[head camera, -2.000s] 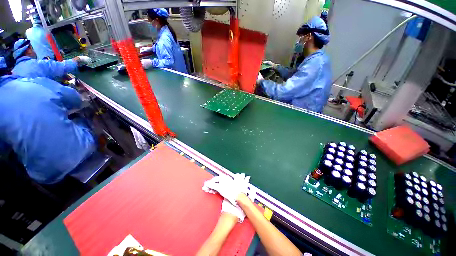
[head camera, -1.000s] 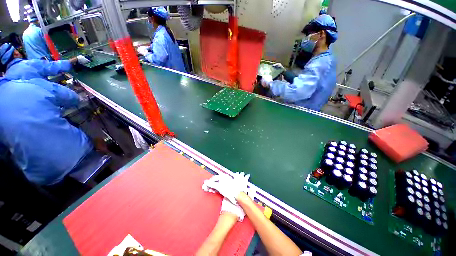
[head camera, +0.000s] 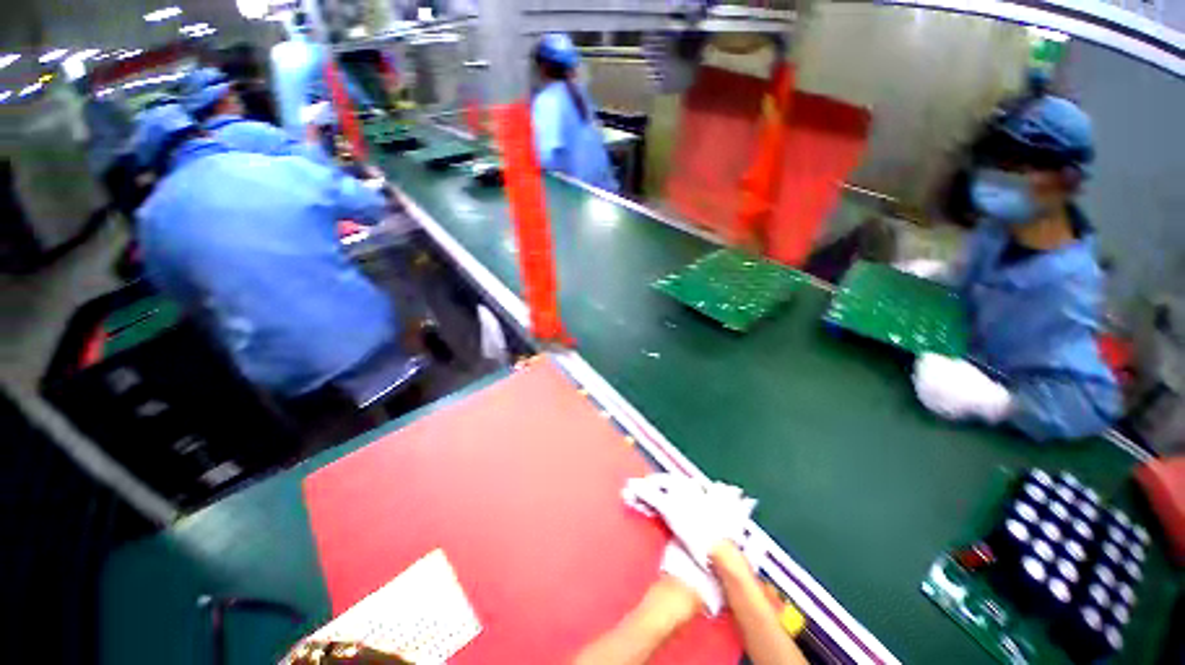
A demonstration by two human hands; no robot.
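Observation:
My right hand (head camera: 691,507), in a white glove, lies across my left hand (head camera: 693,572), also in a white glove. They rest together at the right edge of the red mat (head camera: 494,481), beside the conveyor's metal rail. Some fingertips show spread, but the overlap hides parts of both hands. I see nothing held in either. A white sheet with a grid of small dots (head camera: 416,613) lies on the mat's near left part, cut off by the bottom edge.
A worker across the green conveyor (head camera: 702,403) holds a green board (head camera: 897,309). Another board (head camera: 730,288) lies left of it. A capacitor board (head camera: 1066,552) is at right. A red-wrapped post (head camera: 530,234) stands beyond the mat. A thin dark tool (head camera: 247,608) lies left.
The view has swung left, showing more of the dotted sheet. The worker opposite now holds a green board out over the conveyor. My hands keep their overlapped pose.

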